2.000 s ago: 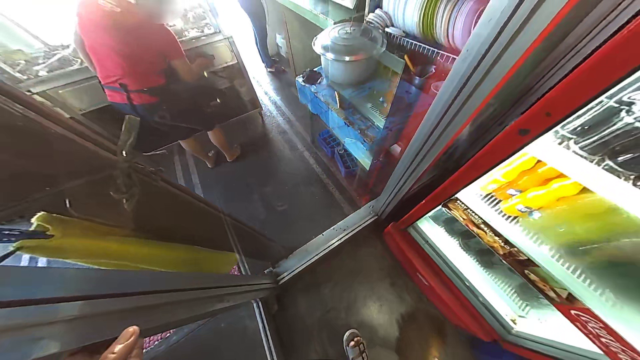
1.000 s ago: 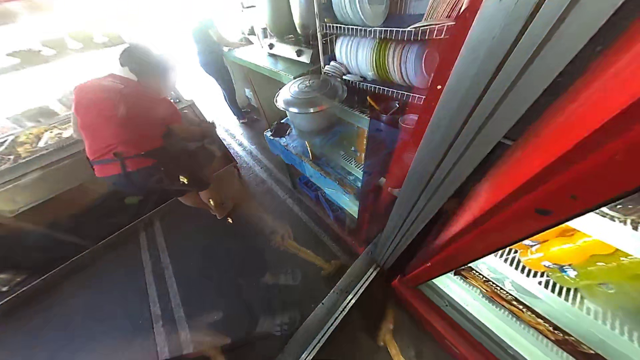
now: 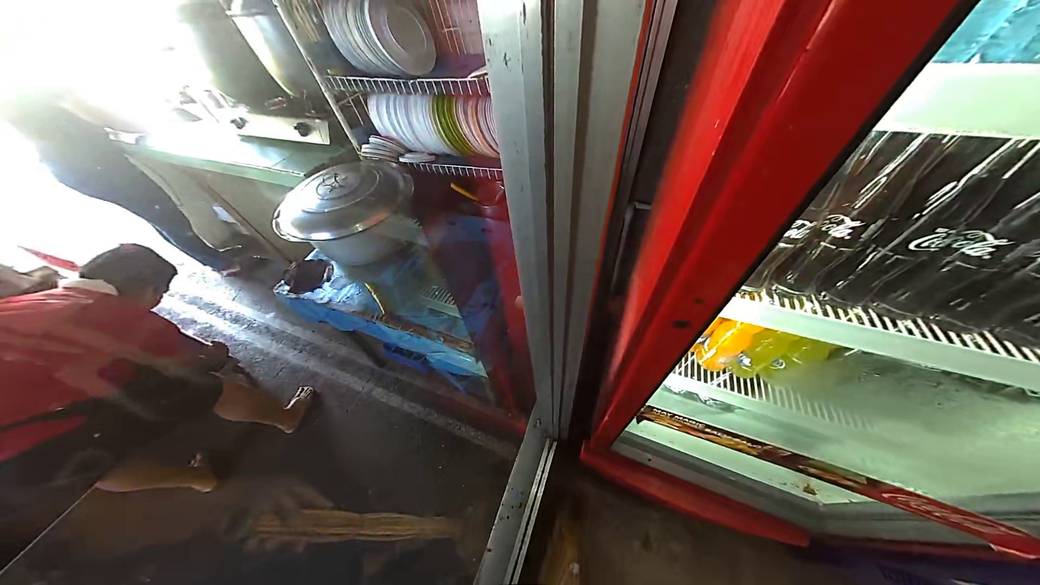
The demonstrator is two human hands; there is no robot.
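Note:
Neither of my hands shows clearly in the head view now. A glass partition with a grey metal frame [image 3: 524, 195] stands directly in front of me. Faint reflections lie over the lower part of its glass. Right of the frame is a drinks cooler with a red door frame [image 3: 715, 203]. Dark cola bottles [image 3: 918, 236] lie on its upper wire shelf, and orange and yellow-green bottles [image 3: 756, 349] lie on the shelf below.
Beyond the glass, a person in a red top [image 3: 97, 349] bends low at the left. A lidded metal pot [image 3: 345, 211] rests on a blue-covered stand [image 3: 390, 309]. Plates [image 3: 422, 122] fill a wire rack. Another person's legs [image 3: 138, 187] show near a green counter [image 3: 236, 158].
The view has swung nearer the partition frame and cooler. The fingers seen at the lower left two seconds ago are out of sight. The person in red now bends lower.

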